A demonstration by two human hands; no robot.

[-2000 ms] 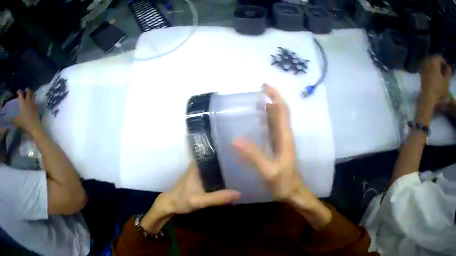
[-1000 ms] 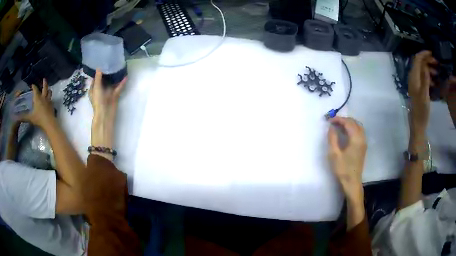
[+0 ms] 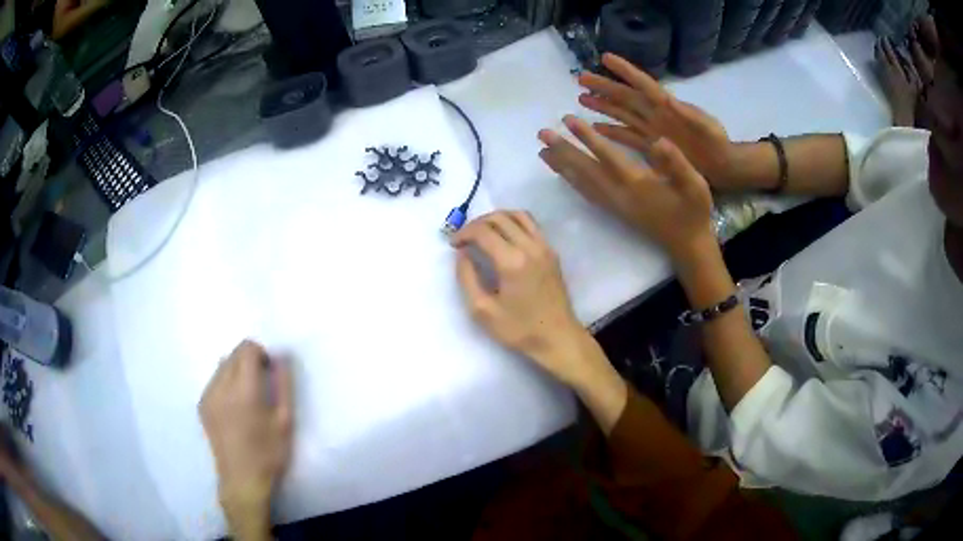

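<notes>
My right hand (image 3: 517,280) lies right of centre, fingers loosely curled with a gap to the thumb, nothing seen in it. Its fingertips are by the blue plug (image 3: 454,220) of a dark USB cable (image 3: 478,148); I cannot tell if they touch. My left hand (image 3: 248,428) is over the mat at lower left, curled and blurred; its inside is hidden. A cluster of small black brackets (image 3: 398,172) with pale round centres lies above my hands. The clear housing with its black base (image 3: 32,328) stands at the far left, cut by the edge.
The white foam mat (image 3: 296,275) lies under my hands. Dark foam rings (image 3: 296,109) stand along the back, more at back right. A white cable (image 3: 193,159) loops at back left. At right a person holds both hands (image 3: 644,180) raised over the bench. Another arm shows at lower left.
The view has turned right. My left hand has let go of the housing, which stands at the left, and has come back over the mat. My right hand stays near the blue plug.
</notes>
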